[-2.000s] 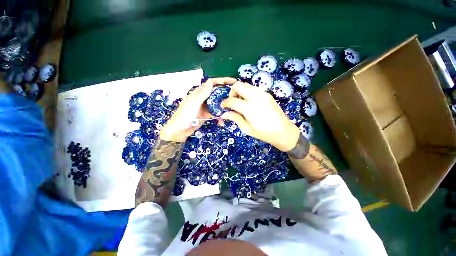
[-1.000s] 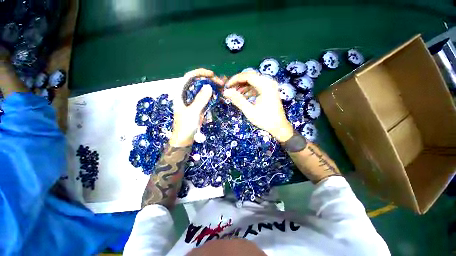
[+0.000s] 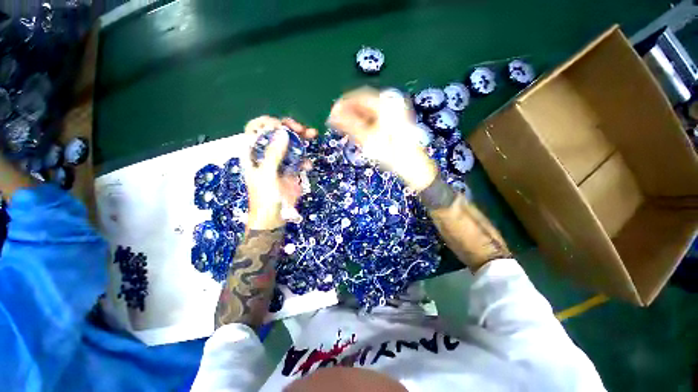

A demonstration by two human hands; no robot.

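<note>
My left hand (image 3: 264, 172) holds a round unit with a blue board (image 3: 277, 147) above the left part of the board heap, the thumb across it. My right hand (image 3: 375, 130) is blurred, raised to the right of it and apart from it; whether it holds anything cannot be told. Below both hands lies a heap of round blue circuit boards (image 3: 367, 222) with tangled white lead wires. White-faced round housings (image 3: 459, 97) are grouped right of my right hand, partly hidden by it.
An open cardboard box (image 3: 605, 176) stands at the right. One white-faced unit (image 3: 370, 60) lies on the green surface (image 3: 229, 69). Small dark parts (image 3: 132, 277) lie on the white sheet (image 3: 164, 230). A person's blue sleeve (image 3: 53, 268) is at the left, below a clear plastic bag (image 3: 30, 92).
My left hand has moved left and slightly down with the unit. My right hand has separated from it and is now blurred. The view has shifted a little.
</note>
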